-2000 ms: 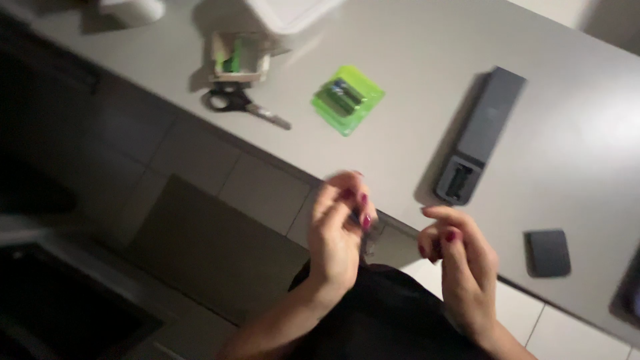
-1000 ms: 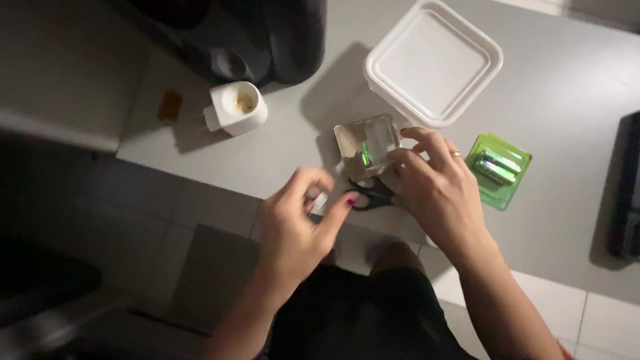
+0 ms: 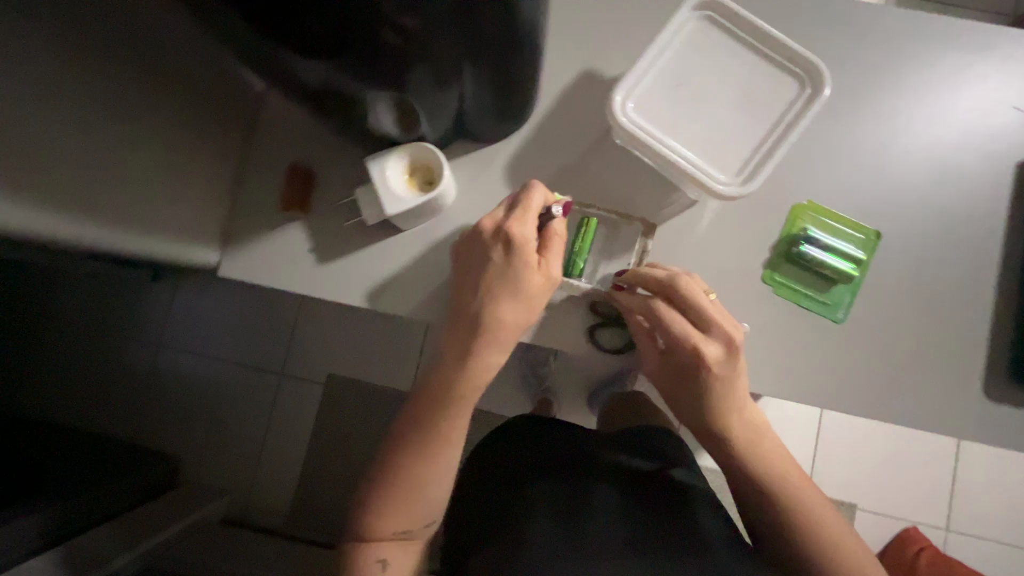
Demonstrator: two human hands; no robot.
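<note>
My left hand (image 3: 512, 260) is pinched around a small battery with a silvery end (image 3: 554, 211), over the left side of a small open box (image 3: 614, 240). Inside that box lies a green battery (image 3: 582, 246). The fingertips of my right hand (image 3: 684, 336) touch the box's near right corner; whether they grip it is hard to tell. Scissors with dark handles (image 3: 610, 328) lie just below the box, their blades hidden by my right hand. To the right sits a green plastic blister pack (image 3: 824, 260) with shiny batteries in it.
A white lidded plastic container (image 3: 720, 100) stands behind the box. At left are a white plug-in device (image 3: 410, 186), a small reddish-brown item (image 3: 298, 188) and a large dark object (image 3: 448, 64). A dark object (image 3: 1008, 296) is at the right edge. The table's front edge runs below my hands.
My left hand has moved up and right to the box, where it pinches a battery. My right hand has shifted down to the box's near corner. The view swung left earlier.
</note>
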